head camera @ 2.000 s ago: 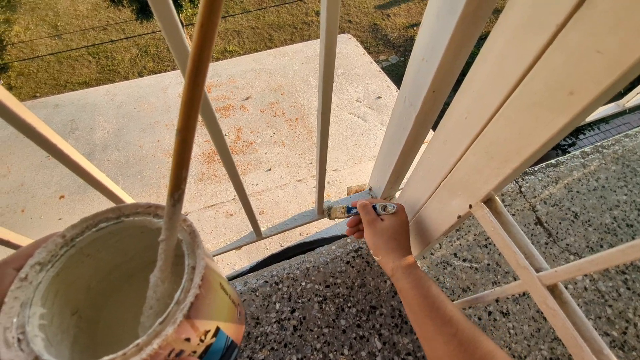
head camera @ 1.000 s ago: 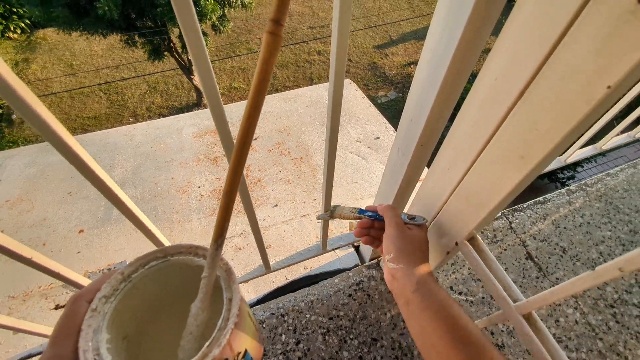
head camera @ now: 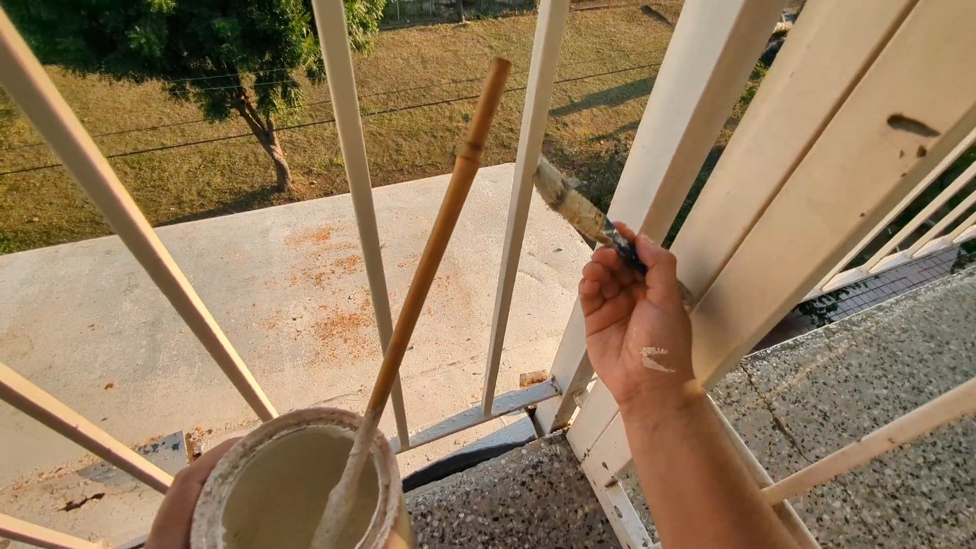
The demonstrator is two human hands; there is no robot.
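My right hand (head camera: 637, 313) grips a paintbrush (head camera: 576, 202) by its dark blue handle. The paint-caked bristles point up and left, at a slim white railing bar (head camera: 526, 191); whether they touch it I cannot tell. A smear of pale paint marks my wrist. At the lower left my left hand (head camera: 183, 499), mostly hidden, holds an open paint can (head camera: 305, 427) with a paint-crusted rim and off-white paint inside. A bamboo stick (head camera: 438, 236) leans in the can, its lower end coated in paint.
White railing bars rise from a bottom rail (head camera: 488, 415). A thick white post (head camera: 686, 114) and wide boards (head camera: 823, 175) stand right of them. Below lies a speckled terrazzo ledge (head camera: 518, 496). Beyond are a pale concrete slab (head camera: 229, 290), grass and a tree (head camera: 267, 145).
My right hand has moved up along the bar with the brush, away from the bottom rail. The brush, roughly level before, now slants upward. The view has shifted, showing more of the tree.
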